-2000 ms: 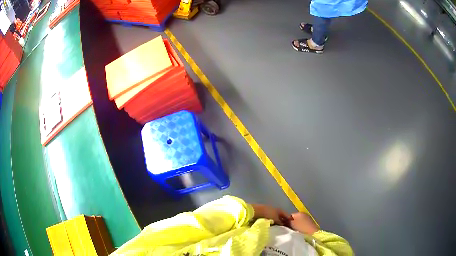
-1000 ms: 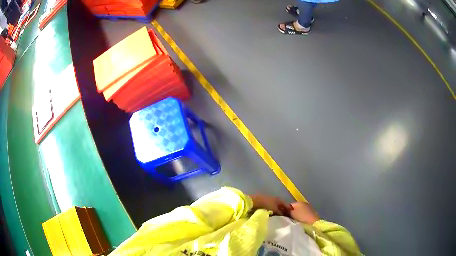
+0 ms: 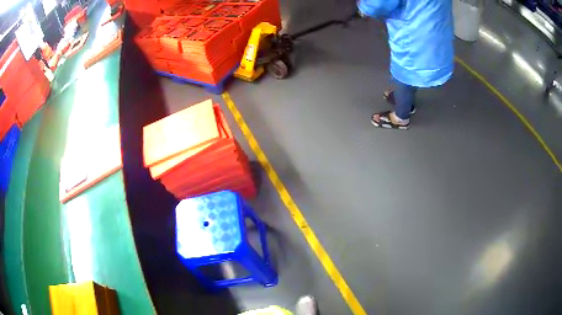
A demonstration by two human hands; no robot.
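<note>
A blue plastic stool [image 3: 209,224] with a small hole in its square top stands on the floor nearest in front of me. Just beyond it, a stack of red-orange sheets [image 3: 206,166] sits on the floor, its top pieces turned askew. Neither of my hands is in view. Only a bit of yellow-green sleeve or smock [image 3: 268,310] and a grey shoe tip [image 3: 306,305] show at the bottom edge.
The green bench [image 3: 105,227] runs along the left, bearing a red-orange slab [image 3: 92,175] and a yellow-brown box [image 3: 74,299]. A loaded pallet [image 3: 203,52] and yellow pallet jack [image 3: 256,52] stand ahead. A person in blue [image 3: 422,43] holds the handle. Yellow tape [image 3: 296,212] crosses the floor.
My view has tilted up, so stool and stack sit lower in the picture. My hands have left the view. The loaded pallet, pallet jack and more of the person now show.
</note>
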